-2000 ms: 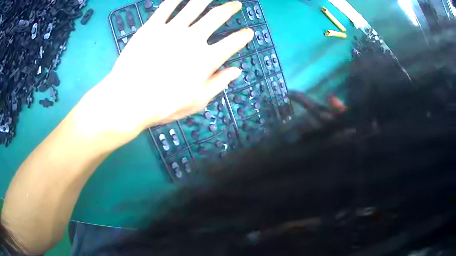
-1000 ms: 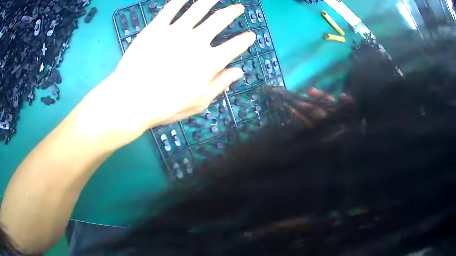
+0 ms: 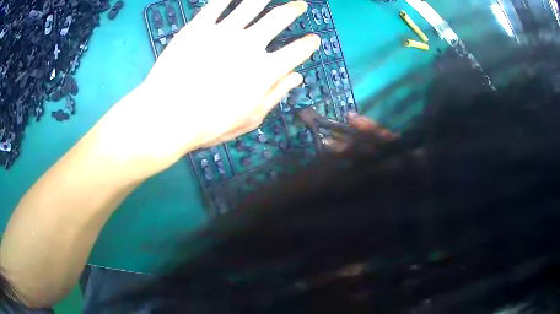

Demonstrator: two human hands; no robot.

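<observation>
A black moulded sprue frame [image 3: 336, 60] full of small parts lies flat on the green surface. My left hand [image 3: 227, 73] lies spread over its upper middle, palm down, fingers apart, with nothing gripped that I can see. My right hand [image 3: 368, 129] is mostly hidden behind a large dark blur; only some fingers show at the frame's right side. The hand is closed on dark side cutters [image 3: 322, 122], whose blurred jaws are over the middle right of the frame. The frame's lower right part is hidden by the dark blur.
A heap of small black parts [image 3: 37, 67] lies at the left, with a few loose ones at its edge. Two short yellow sleeves [image 3: 414, 27] lie at the upper right, beside a white strip [image 3: 439, 23]. A dark blurred mass covers the lower right. Grey cloth shows at the bottom left.
My right hand and the side cutters have moved left, further over the sprue frame. My left hand stays spread on the frame; hand and frame appear slightly higher and further right in view.
</observation>
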